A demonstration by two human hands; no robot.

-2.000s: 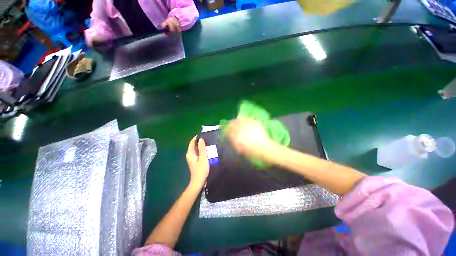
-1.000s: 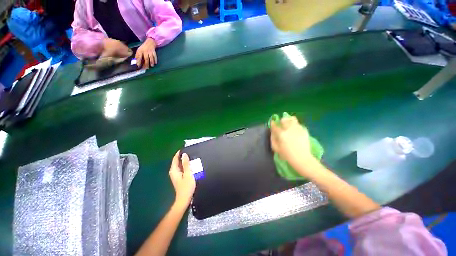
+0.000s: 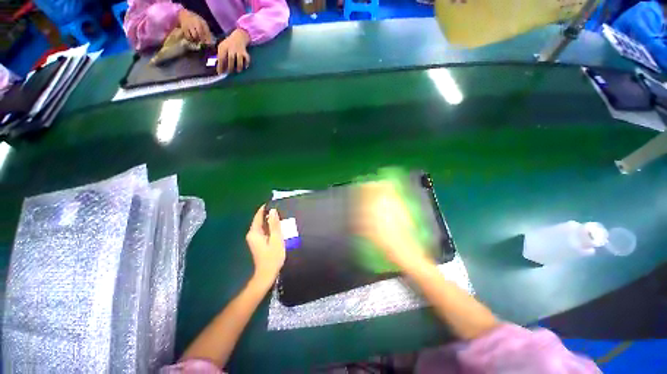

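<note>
A flat black panel unit (image 3: 325,252) lies on a bubble wrap sheet (image 3: 351,305) in front of me. A white-and-blue label (image 3: 291,231) is near its left short edge. My left hand (image 3: 266,241) grips that left edge, thumb on top beside the label. My right hand (image 3: 380,215), blurred, presses a green cloth (image 3: 411,219) onto the right half of the panel. The cloth is blurred too. A dark knob shows at the panel's top right corner.
A stack of bubble bags (image 3: 73,270) stands at left. A translucent bottle (image 3: 556,242) lies at right. Across the green bench (image 3: 292,146), a person in pink wipes another panel (image 3: 172,69). More panels are at far left and far right. A yellow sheet (image 3: 505,22) hangs at top.
My right hand and the cloth have moved left from the panel's right end, uncovering its top right corner. My left hand keeps its hold on the left edge. The camera view has shifted slightly.
</note>
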